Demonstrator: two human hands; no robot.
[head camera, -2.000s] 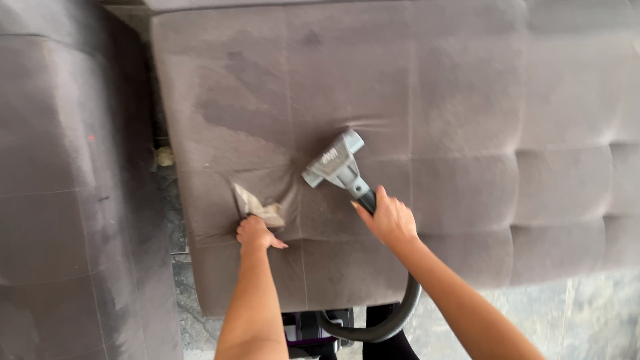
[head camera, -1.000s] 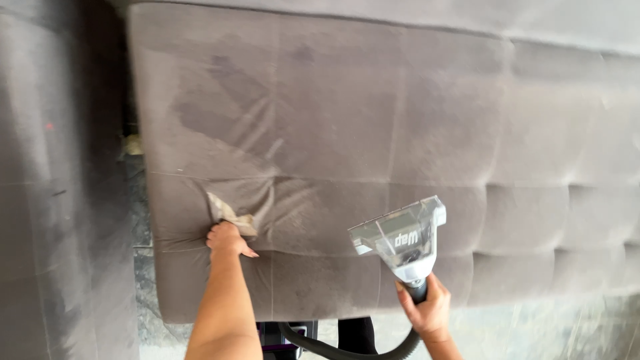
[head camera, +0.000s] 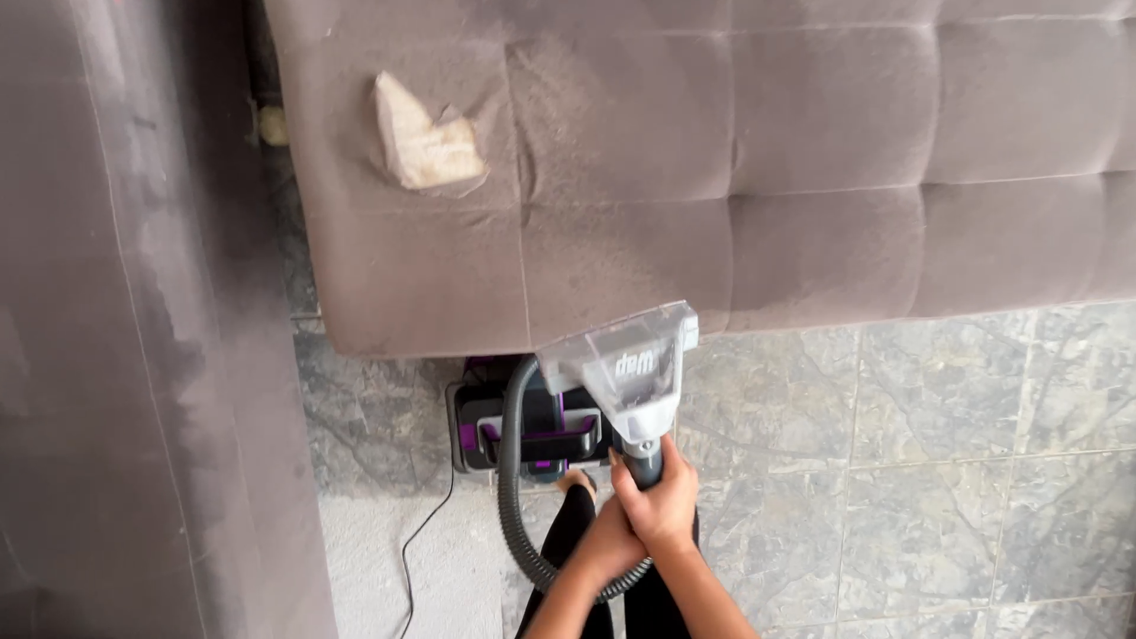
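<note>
My right hand (head camera: 667, 501) grips the dark handle of a clear and white Wap upholstery cleaner nozzle (head camera: 630, 373), held at the front edge of a grey-brown tufted upholstered seat (head camera: 825, 133). My left hand (head camera: 611, 532) is at the lower part of the same handle, partly hidden behind the right wrist; its grip shows only in part. A ribbed grey hose (head camera: 510, 470) loops below the hands. On the seat's left part lies a torn opening with pale filling (head camera: 426, 146) showing, with creased fabric around it.
A black and purple cleaning machine (head camera: 484, 435) stands on the tiled floor (head camera: 932, 453) below the seat edge, with a thin black cord (head camera: 417, 532) beside it. Another upholstered piece (head camera: 115, 355) stands at the left. My legs and one foot are near the machine.
My left hand has let go of the fabric beside the tear and come to the nozzle handle. The nozzle has moved from over the seat to its front edge. The view has shifted.
</note>
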